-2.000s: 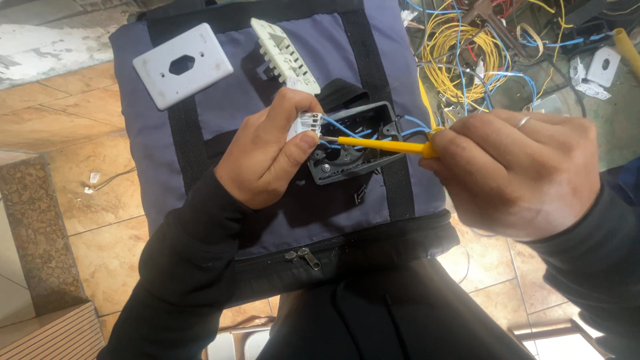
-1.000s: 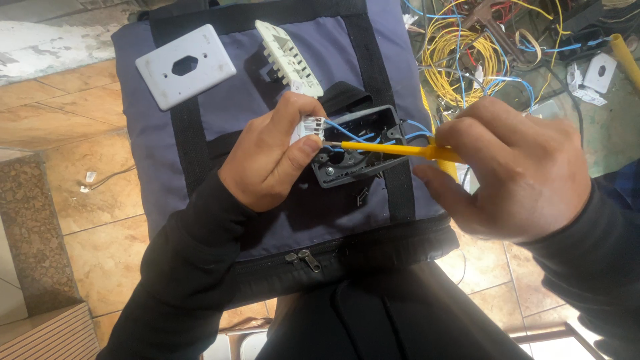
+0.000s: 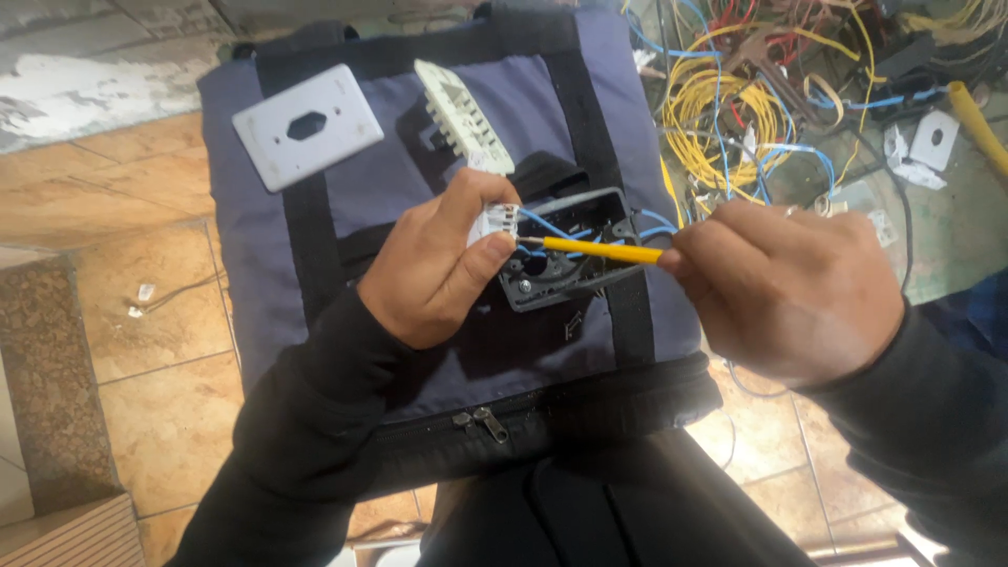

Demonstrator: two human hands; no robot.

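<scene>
My left hand pinches a small white electrical socket module between thumb and fingers. Blue wires run from its right side into a dark grey junction box, which lies on a blue-grey fabric bag. In my right hand is a screwdriver with a yellow shaft sleeve; its bare metal tip meets the module's right side near my left thumb. My right hand hides the screwdriver's handle. More blue wires leave the box on the right.
A white wall plate and a cream plastic mounting frame lie on the bag. Small screws sit below the box. To the right are a coil of yellow wire, another white plate and a yellow tube. Zipper pulls hang at the bag's near edge.
The fingers of my right hand have shifted their grip around the screwdriver. My left hand keeps the module in about the same place, and the screwdriver tip stays against it.
</scene>
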